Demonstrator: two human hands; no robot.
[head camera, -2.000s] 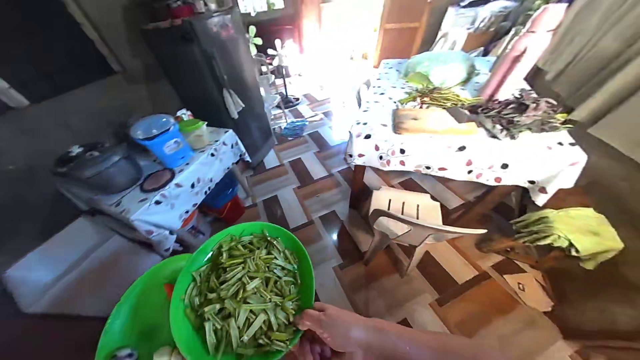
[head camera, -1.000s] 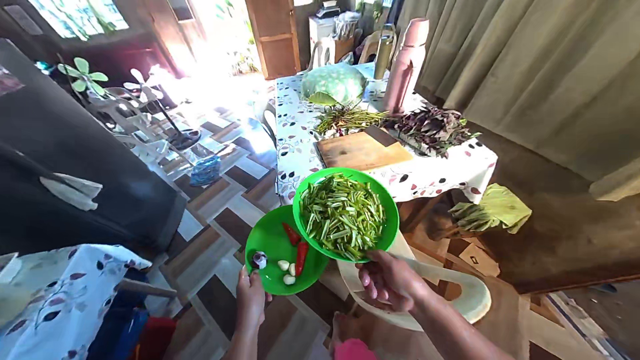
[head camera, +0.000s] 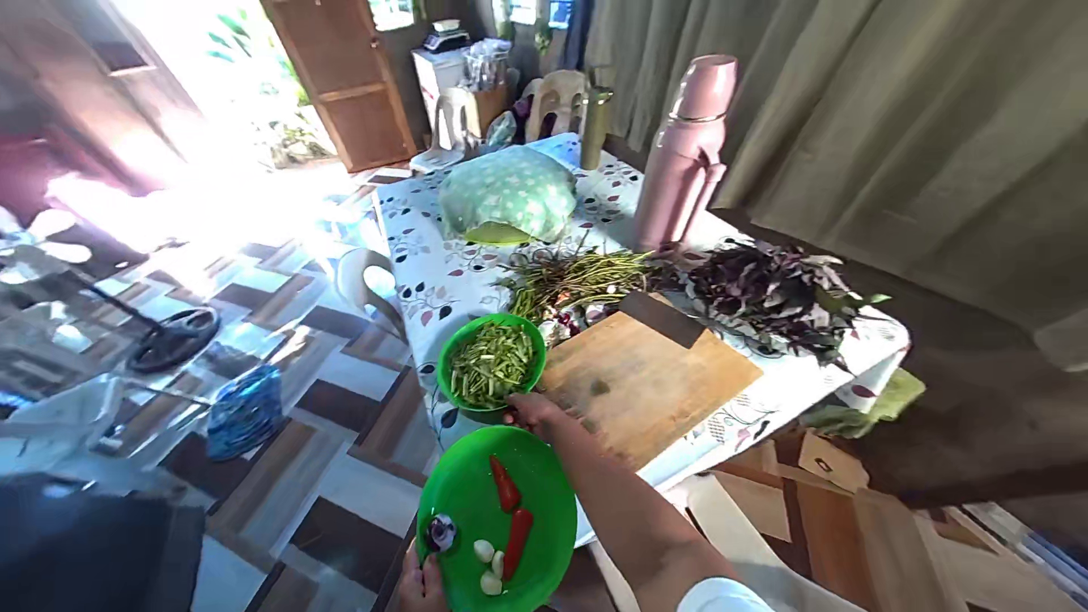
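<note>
My right hand grips the near rim of a green plastic bowl filled with cut green stems. The bowl is at the table's left edge, beside a wooden chopping board; whether it rests on the cloth I cannot tell. Nearer to me, my left hand holds a green plate by its left rim. On the plate lie red chili peppers, several peeled garlic cloves and a purple onion piece. A dark cleaver blade seems to lie on the board's far edge.
The table's patterned cloth holds a bundle of stems, purple leaves, a pink thermos, a green-covered mound and a tall olive flask. A beige plastic chair stands at the near side, another chair at the left.
The view has swung right and closer to the table. The bowl of cut stems, earlier over the plate's edge, has moved forward to the table's edge; the plate is now apart from it.
</note>
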